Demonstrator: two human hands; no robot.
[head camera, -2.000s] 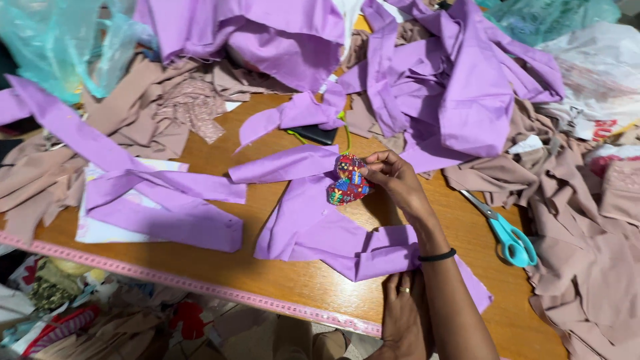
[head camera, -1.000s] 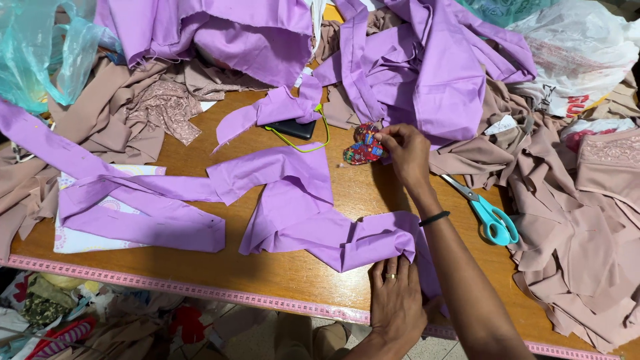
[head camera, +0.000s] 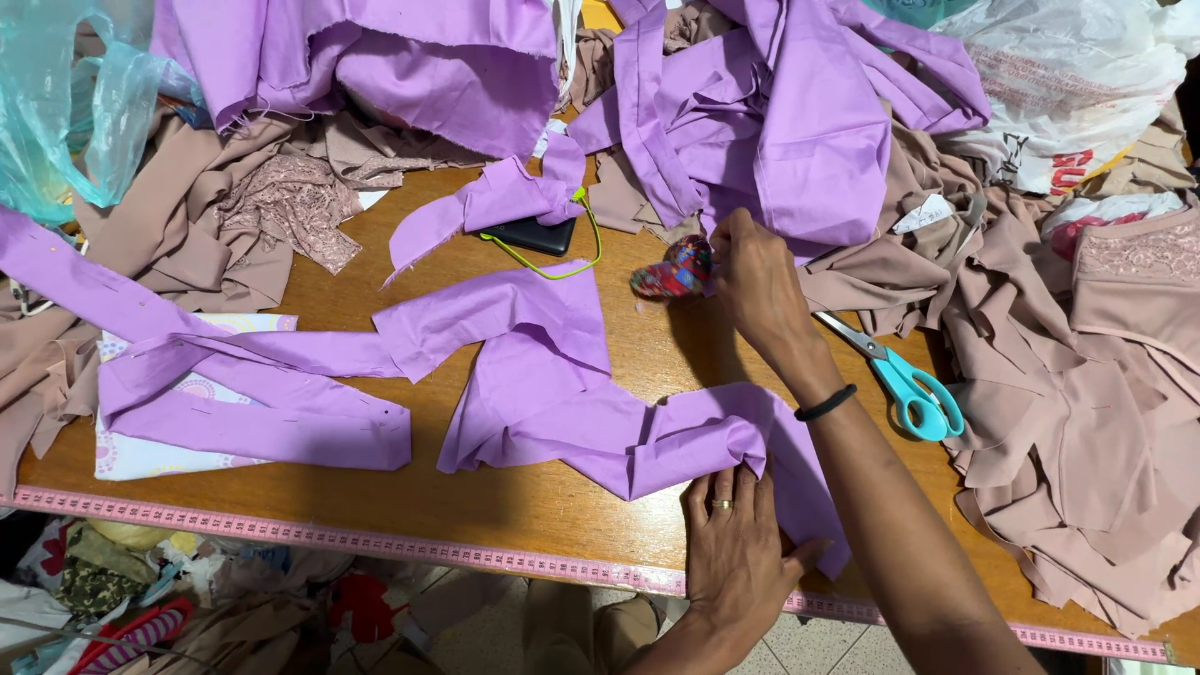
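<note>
My left hand (head camera: 736, 544) lies palm down at the table's front edge, its fingertips against the fold of a lilac fabric strip (head camera: 553, 412) and its thumb over the cloth. The fingers of my right hand (head camera: 755, 272) are drawn together at the right side of a small, multicoloured stuffed pincushion (head camera: 671, 270), which is slightly blurred. Whether they grip the cushion or a pin is hidden. Another lilac strip (head camera: 272, 417), with pins in it, lies crossed over a white patterned cloth (head camera: 122, 455) at the left. Turquoise-handled scissors (head camera: 905, 384) lie right of my right forearm.
A black phone-like device (head camera: 532, 234) with a yellow-green cord lies behind the strip. Lilac fabric (head camera: 816, 141) and plastic bags (head camera: 1069, 84) are heaped at the back. Beige fabric pieces (head camera: 1059, 422) cover the right side. A pink measuring tape (head camera: 469, 556) runs along the front edge.
My left hand, lower and near the edge two seconds ago, now lies at the fold of the lilac strip. My right hand remains by the pincushion. The view has shifted.
</note>
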